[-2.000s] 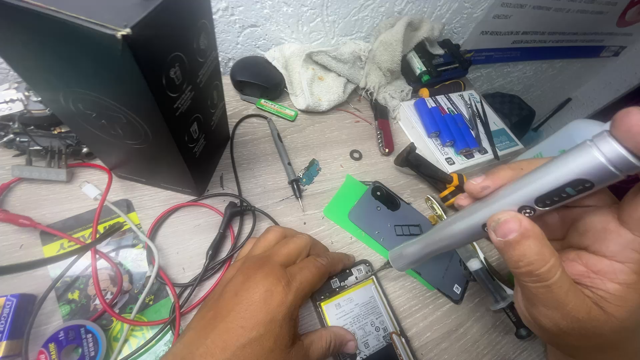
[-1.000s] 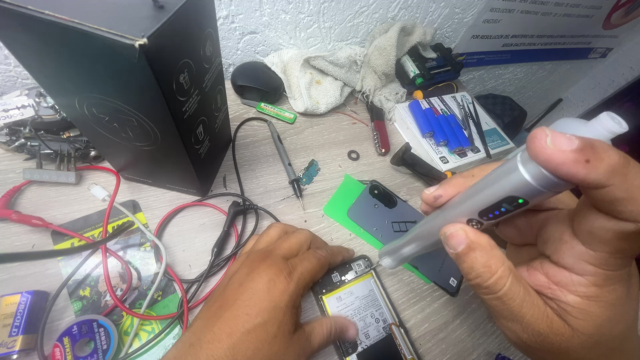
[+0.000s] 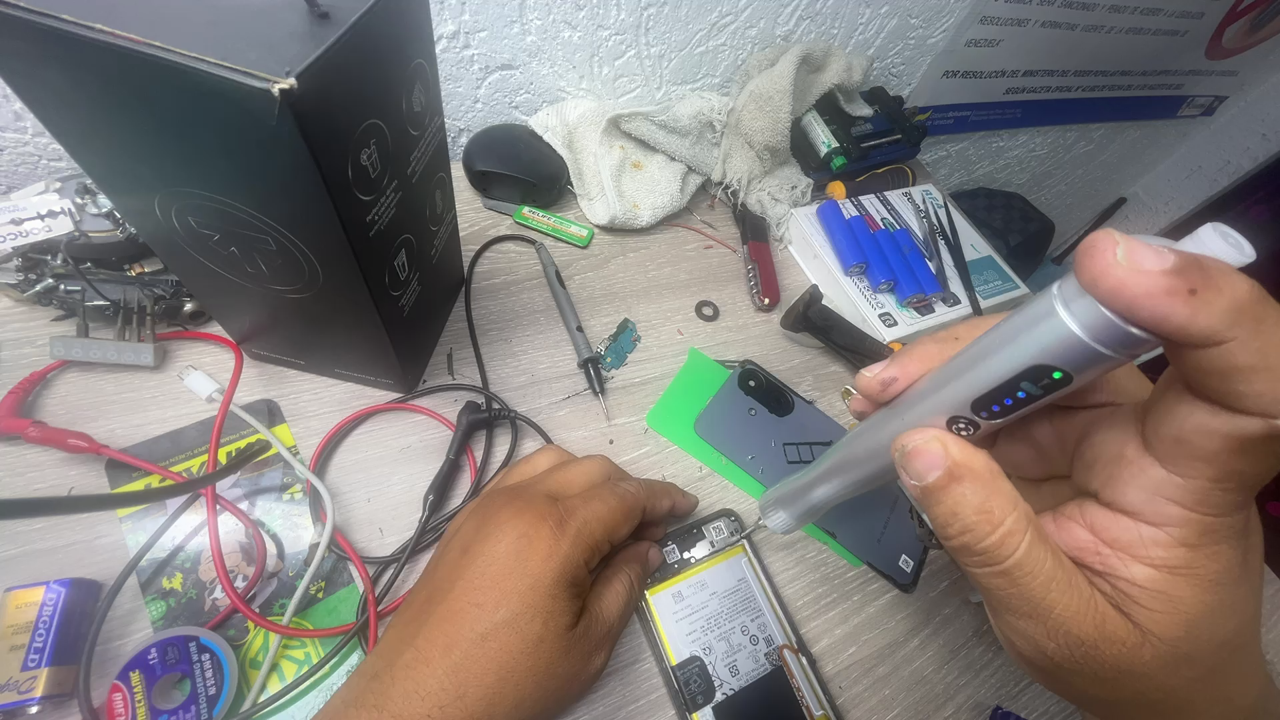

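An opened smartphone with its battery exposed (image 3: 735, 620) lies near the bottom middle. My left hand (image 3: 540, 580) rests on the table with its fingers against the phone's left and top edges, steadying it. A silver electric screwdriver (image 3: 930, 400) with lit indicator dots is gripped in my right hand (image 3: 1110, 470), tilted down to the left. Its bit meets the phone's upper right corner. Beyond it a grey phone back cover (image 3: 790, 440) lies partly on a green sheet (image 3: 690, 395), partly hidden by the screwdriver.
A black box (image 3: 330, 200) stands at the left. Red test leads (image 3: 215, 400) and black cables curl beside my left hand. A grey probe (image 3: 567, 310) touches a small circuit board (image 3: 619, 343). Behind are a mouse (image 3: 513, 167), a cloth (image 3: 630, 160) and blue cylinders (image 3: 880, 250) on a white box.
The screwdriver stays at the same corner of the phone, while its rear end and my right hand have shifted a little. Its indicator dots, dark two seconds ago, are lit. My left hand has barely moved.
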